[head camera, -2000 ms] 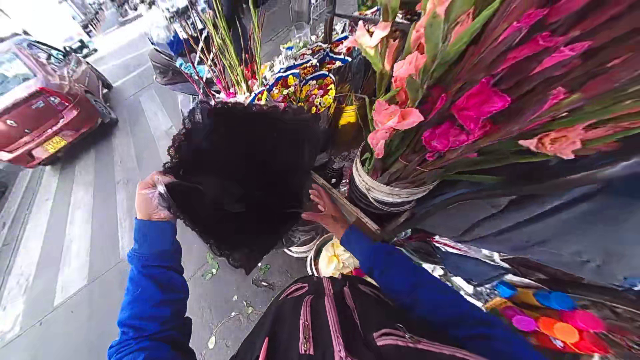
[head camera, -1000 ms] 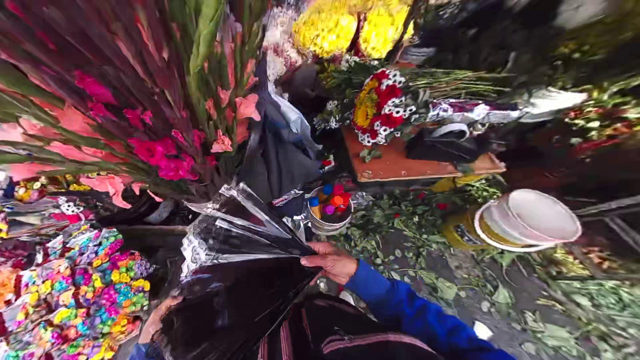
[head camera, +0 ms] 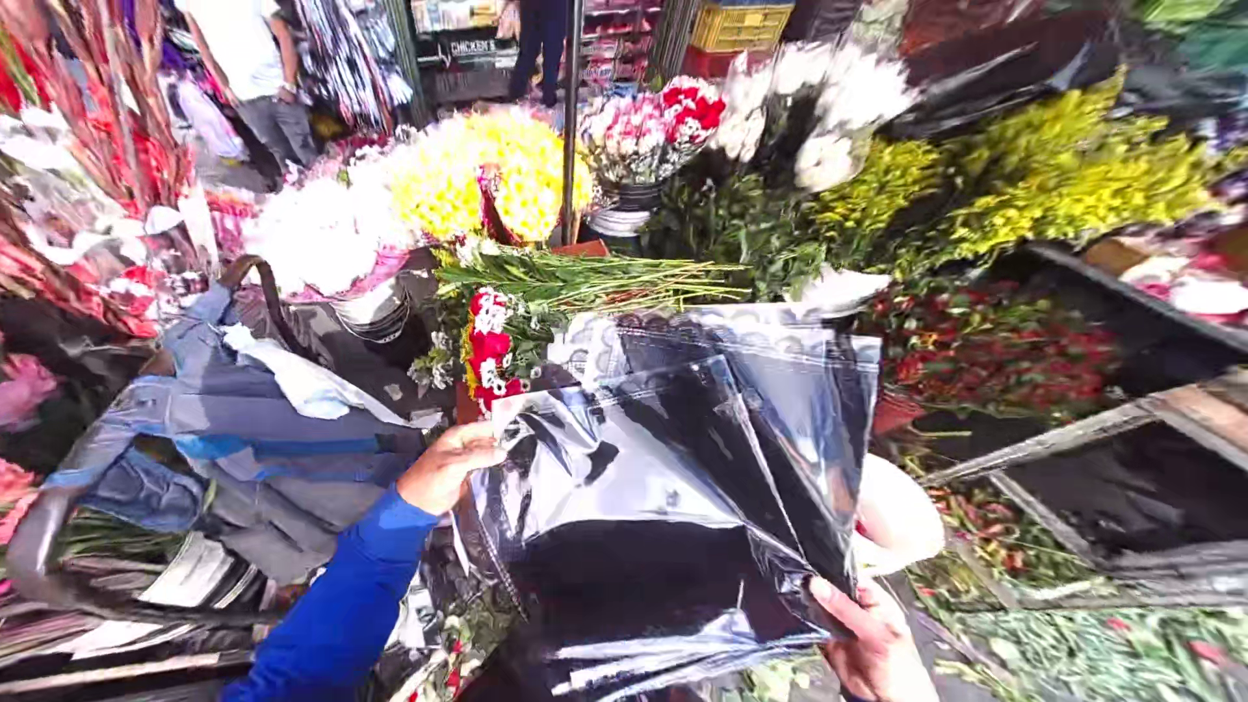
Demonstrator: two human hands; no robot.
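Black and clear plastic flower wrapping sheets (head camera: 634,487) spread between my two hands, shiny and creased. My left hand (head camera: 456,466) pinches their upper left corner. At the lower right edge, my right hand (head camera: 868,624) grips them, thumb on top. Just behind the sheets lies a bouquet of red, white and yellow flowers (head camera: 490,346), partly covered. Long cut green stems (head camera: 624,278) extend to the right from beside it. Part of a white bucket (head camera: 902,517) shows behind the sheets near my right hand.
A chair draped with a denim garment (head camera: 263,419) stands at left. Yellow flowers (head camera: 468,171) and white flowers (head camera: 317,234) fill the back. A wooden frame (head camera: 1053,526) lies at right, with cut leaves (head camera: 1102,653) on the ground. A person in a white shirt (head camera: 239,49) stands behind.
The view has swung far round from the street and gladioli to the bouquet area. The dark wrapping, bunched one second ago, is now spread wider between both hands.
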